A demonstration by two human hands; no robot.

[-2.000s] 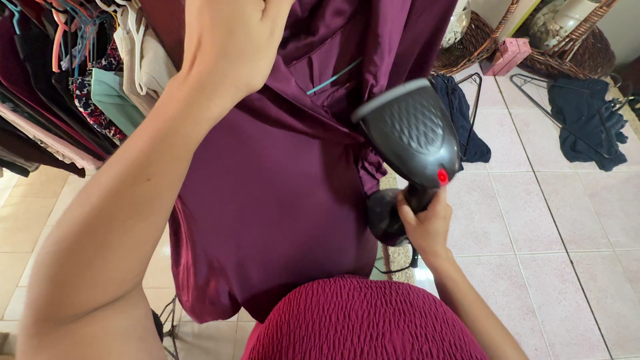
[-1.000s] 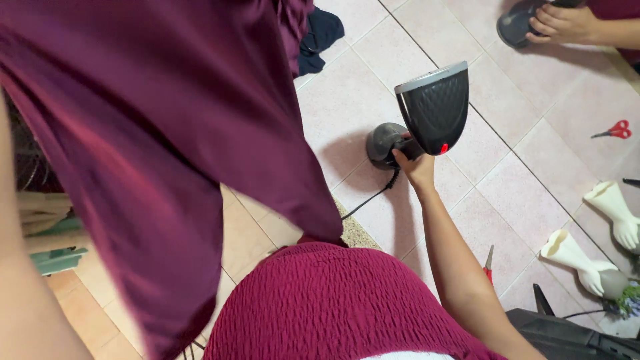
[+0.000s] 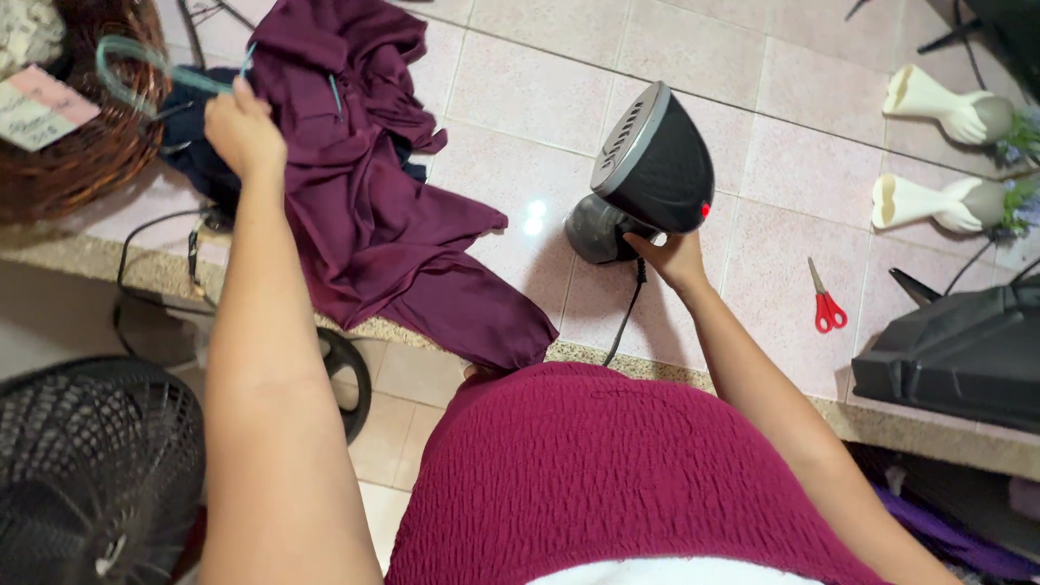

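My left hand (image 3: 245, 140) pinches a light teal plastic hanger (image 3: 130, 69) at the upper left. Beside that hand a satin plum-coloured garment (image 3: 366, 219) lies crumpled on the tiled counter, its lower part reaching over the speckled edge; teal loops show at its top. My right hand (image 3: 676, 258) is closed round the handle of a black handheld garment steamer (image 3: 662, 166). The steamer's head is tilted, its slotted metal plate faces left, and a red light glows on its back. A black cord hangs down from its base.
Red-handled scissors (image 3: 827, 305) lie right of the steamer. Two white hand-shaped vases (image 3: 934, 203) stand beyond them, above a black plastic object (image 3: 959, 349). A wicker basket (image 3: 97, 162) with a written card is at upper left, over dark cloth and a hanger. A black fan-like grille (image 3: 89, 479) is below.
The plum garment, held up before me earlier, now lies on the counter. My left hand has come into view at the hanger. The steamer is still in my right hand. The view has shifted.
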